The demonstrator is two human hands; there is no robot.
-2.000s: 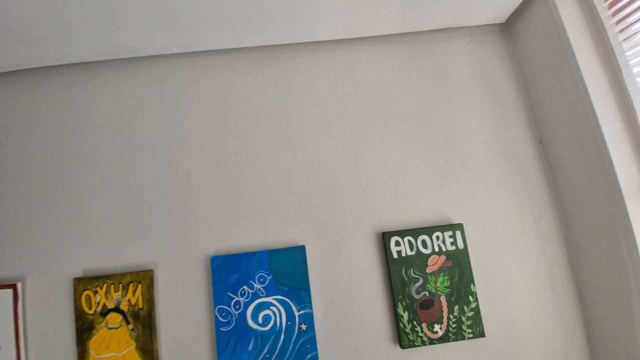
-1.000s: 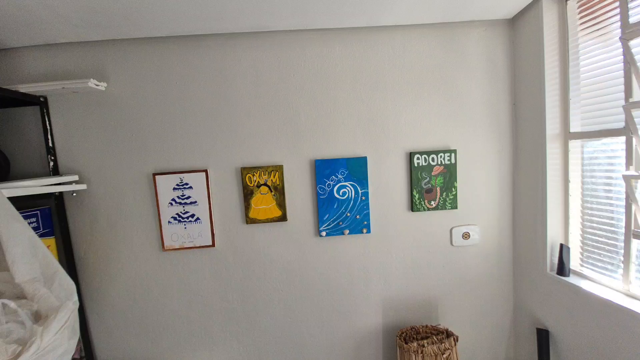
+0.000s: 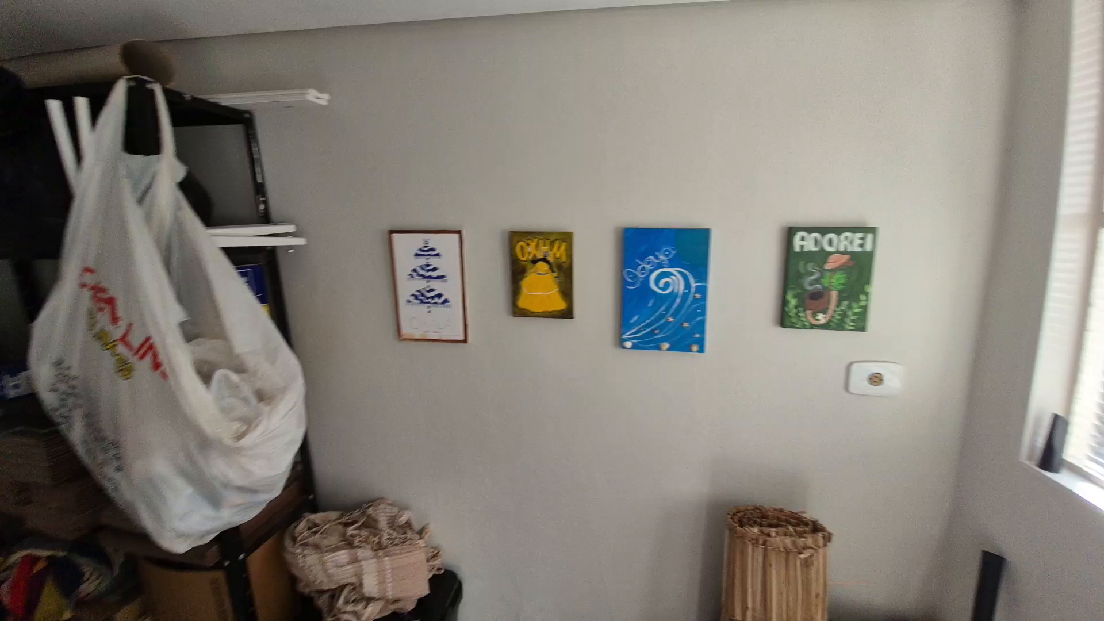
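Observation:
Neither my left hand nor my right hand shows in the head view. Several pictures hang in a row on the grey wall: a framed white print with blue shapes [image 3: 429, 286], a small canvas with a yellow dress [image 3: 542, 274], a blue canvas with a white wave [image 3: 664, 290] and a green canvas with a pipe and a hat [image 3: 830, 279]. Below the green canvas, a white wall plate [image 3: 875, 379] is fixed. What my hands hold or touch is hidden outside the frame.
At left, a white plastic bag [image 3: 172, 362] with writing hangs from a black metal shelf [image 3: 259, 168]. A bundled beige cloth [image 3: 366, 556] lies beside it. A rolled straw mat [image 3: 776, 565] stands by the wall. The window sill [image 3: 1069, 483] is at right.
The view has swung down and then left, bringing the whole plastic bag, the shelf and the beige cloth into sight. No hand appears in any frame.

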